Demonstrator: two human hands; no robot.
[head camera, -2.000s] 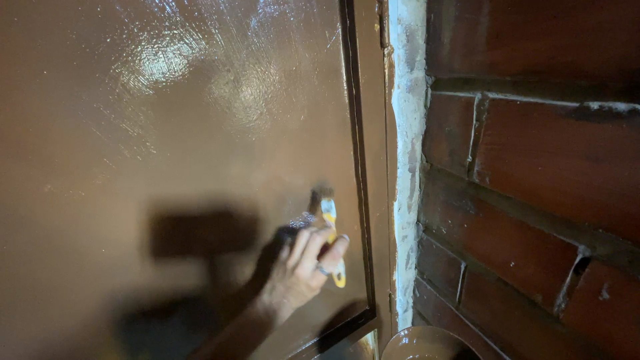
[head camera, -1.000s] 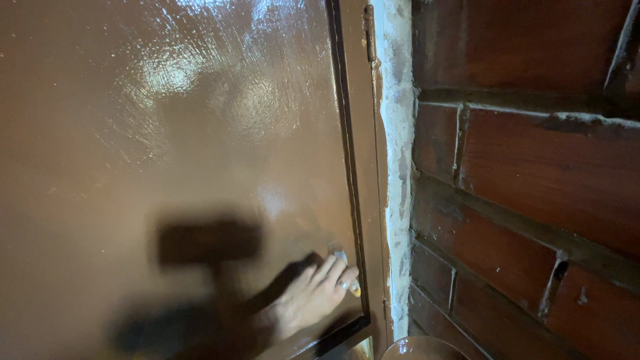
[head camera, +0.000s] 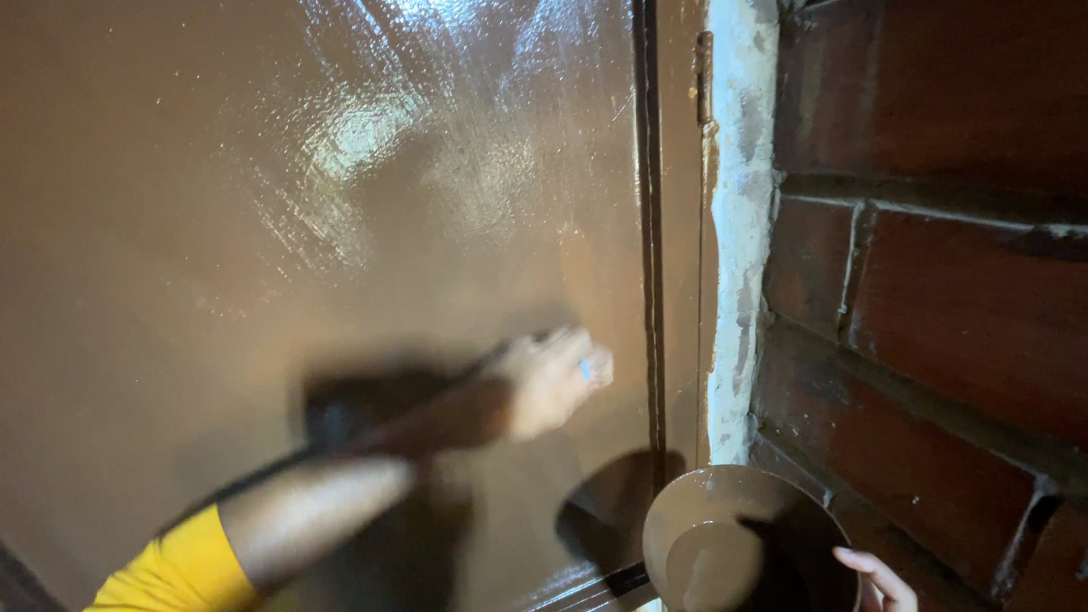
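My left hand (head camera: 557, 382), blurred by motion and wearing a ring, is closed close to the glossy brown panel (head camera: 476, 272). Its yellow-sleeved arm reaches in from the lower left. The paintbrush it grips in the earlier frames is mostly hidden or lost in the blur. At the lower right, fingers of my right hand (head camera: 880, 578) hold the rim of a round container (head camera: 671, 527) with brown paint (head camera: 714, 565) inside. The container is cut off by the bottom edge, and part of its inside lies in shadow.
A dark groove (head camera: 650, 255) runs down the panel's right side, next to a brown frame strip with a hinge (head camera: 705, 78). Beyond it stand a rough whitish strip (head camera: 744, 212) and a reddish-brown brick wall (head camera: 952, 280). Dark shadows fall across the lower panel.
My left hand has moved up and away from the lower corner beside the groove. More of the container shows, and fingers of my right hand have come into view at its rim.
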